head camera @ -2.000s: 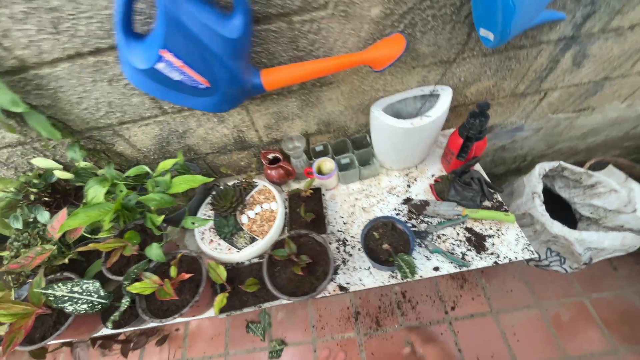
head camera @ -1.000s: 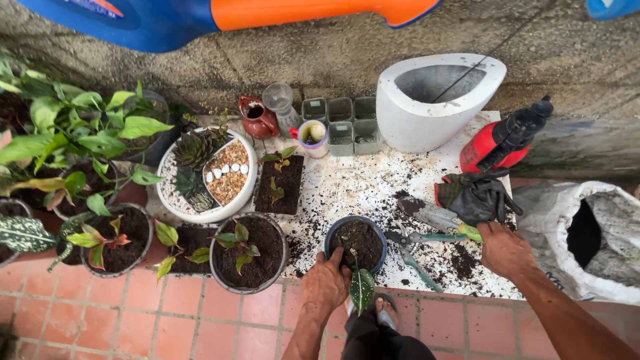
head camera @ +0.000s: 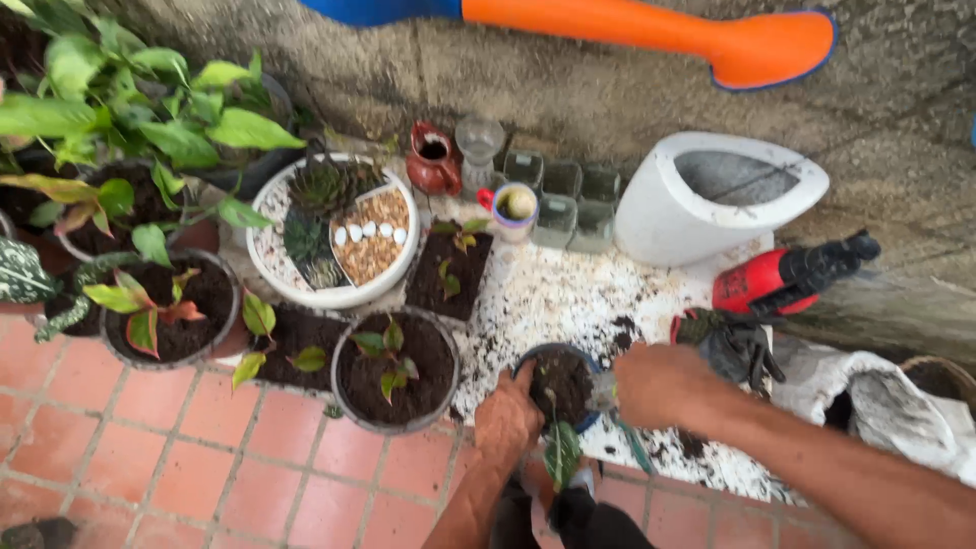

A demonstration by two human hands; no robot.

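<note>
A small blue pot of dark soil (head camera: 560,381) stands at the front edge of a white, soil-strewn table (head camera: 549,282). From it a plant with a dark green speckled leaf (head camera: 563,455) hangs over the edge. My left hand (head camera: 509,412) holds the pot's left rim. My right hand (head camera: 657,385) is closed on a hand trowel, mostly hidden by the fist; its grey blade (head camera: 604,390) is at the pot's right rim. Partly under my right arm lies a tool with green handles (head camera: 637,448), its kind unclear.
Potted plants (head camera: 396,371) and a round succulent dish (head camera: 332,229) line the left. Behind are glass cups (head camera: 555,221), a mug (head camera: 515,207) and a white planter (head camera: 686,213). A red spray bottle (head camera: 751,284), black glove (head camera: 736,351) and white sack (head camera: 892,404) are right.
My right hand has moved left from the table's right part to the blue pot, bringing the trowel along. My left hand stays at the pot.
</note>
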